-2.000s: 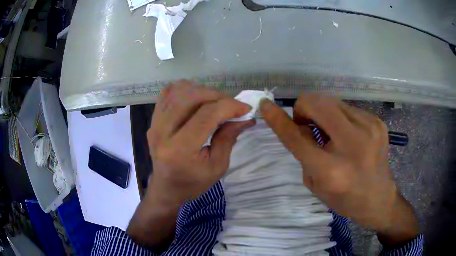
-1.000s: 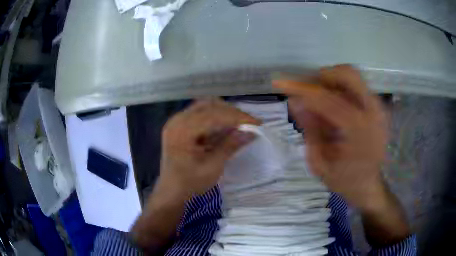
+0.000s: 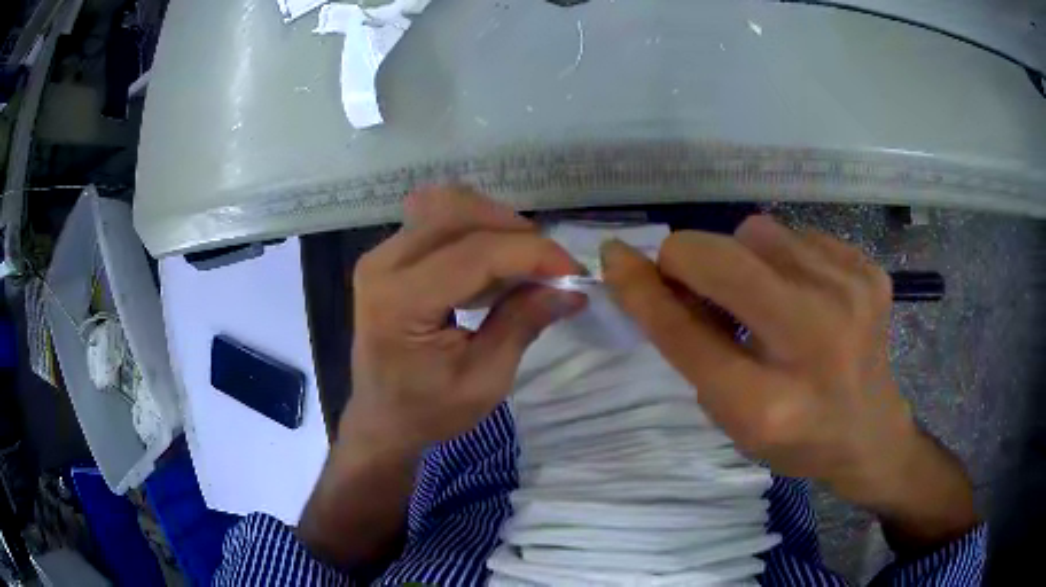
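A small white cloth piece (image 3: 571,281), likely a cuff piece, is pinched between the thumb and index finger of my left hand (image 3: 453,310). My right hand (image 3: 769,344) has its index fingertip at the piece's edge, close to my left fingertips; its other fingers are curled. A dark rod with a black end (image 3: 918,286) shows to the right of my right hand, mostly hidden behind it. A long ridged stack of white pieces (image 3: 637,482) lies on my lap below both hands.
The pale machine table (image 3: 482,86) with a scale along its edge is ahead. A crooked white offcut strip (image 3: 363,75) and thread ends lie on it. At left are a black phone (image 3: 257,381) on a white board (image 3: 247,459), a grey-white bin (image 3: 126,229) and a blue crate (image 3: 109,522).
The right hand swung up and away from the piece, then came back down to it. The left hand kept its pinch while the piece was turned downward over the stack.
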